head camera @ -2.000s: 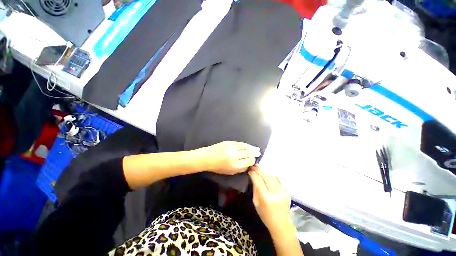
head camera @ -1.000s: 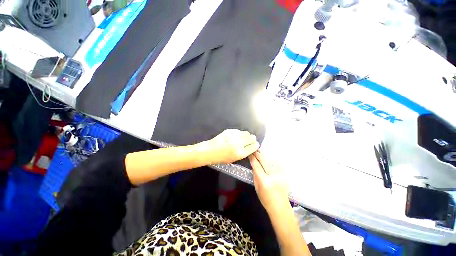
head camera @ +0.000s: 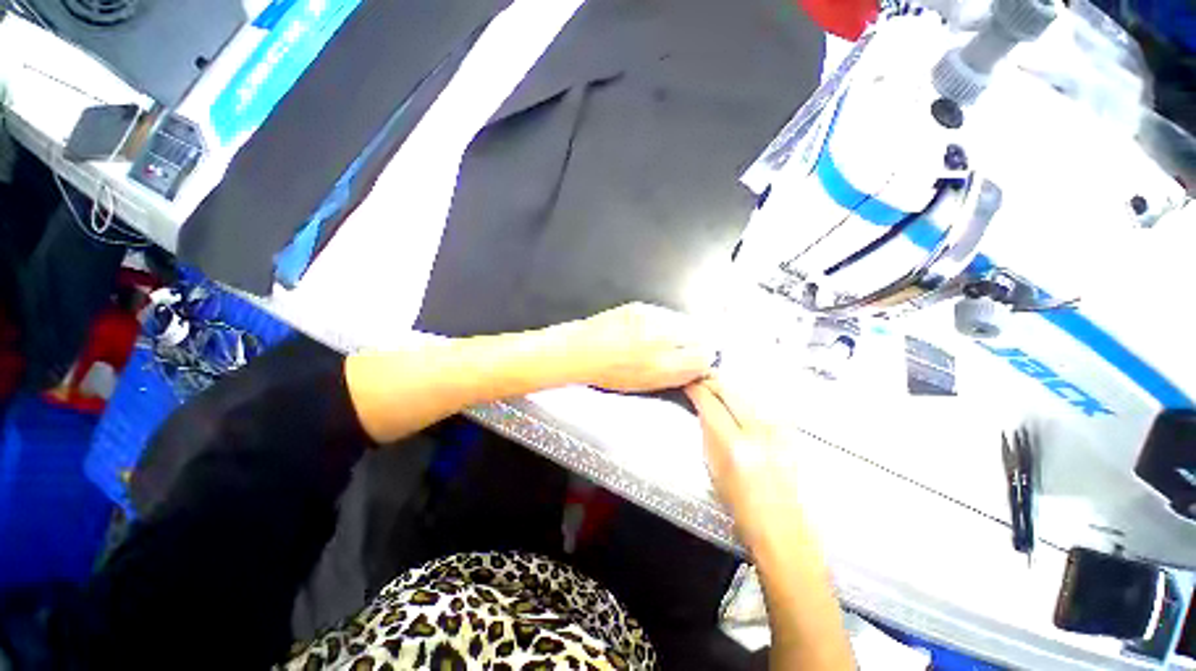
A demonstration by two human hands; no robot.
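Observation:
A large charcoal-grey cloth panel [head camera: 630, 171] lies on the white table, with a short seam or dart line in it. Its near corner is at my hands. My left hand [head camera: 645, 349] rests on the cloth's near edge, fingertips pinching the corner. My right hand [head camera: 737, 433] meets it there, fingertips closed on the same corner. The fingers hide the pinched part. The sewing machine [head camera: 905, 184] stands to the right, its needle area [head camera: 826, 338] just beyond my hands beside a bright lamp glare.
A narrow dark strip pile [head camera: 328, 118] with a blue edge lies at upper left. Thread snips [head camera: 1019, 488] and a black phone [head camera: 1110, 594] lie at right. A keypad block [head camera: 168, 155] is at far left, above a blue crate [head camera: 125, 406]. A red cloth [head camera: 839, 16] shows at the far side.
The cloth has been drawn further up onto the table and no longer hangs over the front edge. Both hands moved with its corner away from my body. The view has also shifted.

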